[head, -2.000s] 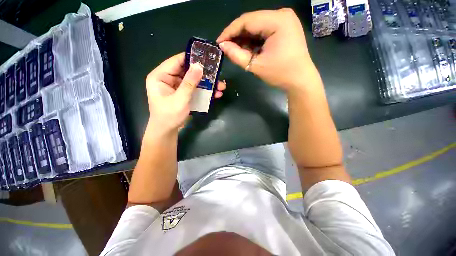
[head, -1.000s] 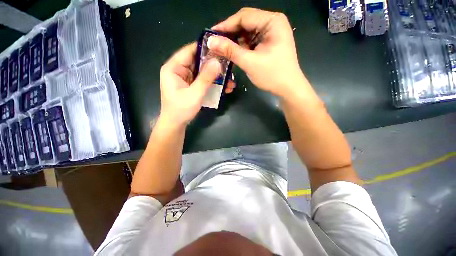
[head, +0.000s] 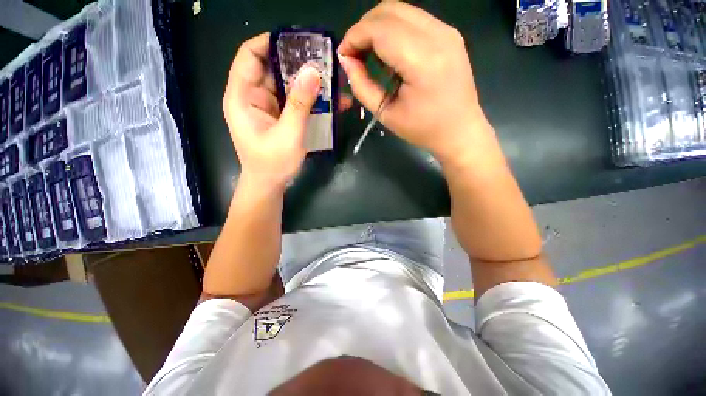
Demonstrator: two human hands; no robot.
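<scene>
My left hand [head: 267, 116] holds the dark front housing [head: 335, 85] upright above the green mat, its thumb pressed on the mainboard. The mainboard [head: 320, 131] lies inside the housing, with a silver upper part, a blue band and a plain whitish lower part. My right hand [head: 418, 77] is just right of the housing's upper edge, thumb and forefinger pinched together; whether a tiny piece is between them cannot be told. The tweezers [head: 366, 134] are tucked in my right hand, tips pointing down and left.
A white ribbed housing tray [head: 139, 168] with dark housings stands at the left. Loose boards [head: 586, 27] lie at the upper right, beside a clear board tray [head: 650, 116]. Small white specks lie on the dark green bench mat [head: 480, 39]. Grey floor with a yellow line shows below.
My right thumb has lifted off the mainboard and my right hand has moved right of the housing. The tweezers now show below it. My left hand and the housing have shifted left and slightly up.
</scene>
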